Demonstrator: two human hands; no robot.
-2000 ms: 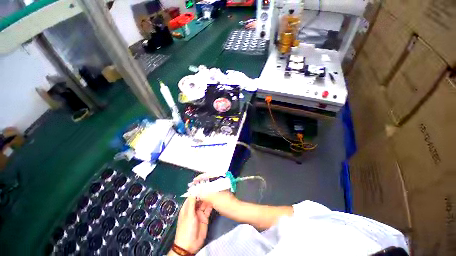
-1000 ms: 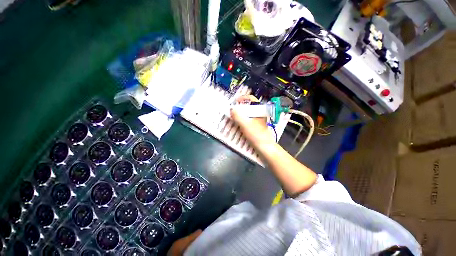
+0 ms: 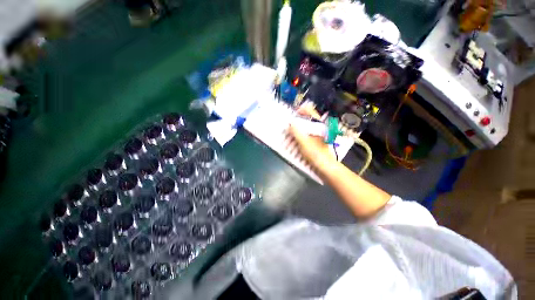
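My right hand (image 3: 304, 132) is closed around the white glue syringe (image 3: 317, 129) over the white ribbed rack (image 3: 273, 133). The green adapter (image 3: 333, 130) sits at the syringe's rear end, with a pale curved air hose (image 3: 368, 157) running from it. The fingertips and syringe tip are blurred. My left hand is not in view. The clear blister tray (image 3: 193, 240) holds rows of round black units (image 3: 166, 186) on the green bench at lower left.
A black fan unit (image 3: 373, 80) stands behind the rack, near a plastic-wrapped roll (image 3: 337, 24). A white machine (image 3: 469, 105) with red buttons is at right. White tissue (image 3: 223, 131) lies left of the rack. Cardboard boxes (image 3: 509, 217) stand at far right.
Since two seconds ago my right hand with the syringe has moved away from my left hand to the rack. My left hand has dropped out of view. The camera view has shifted.
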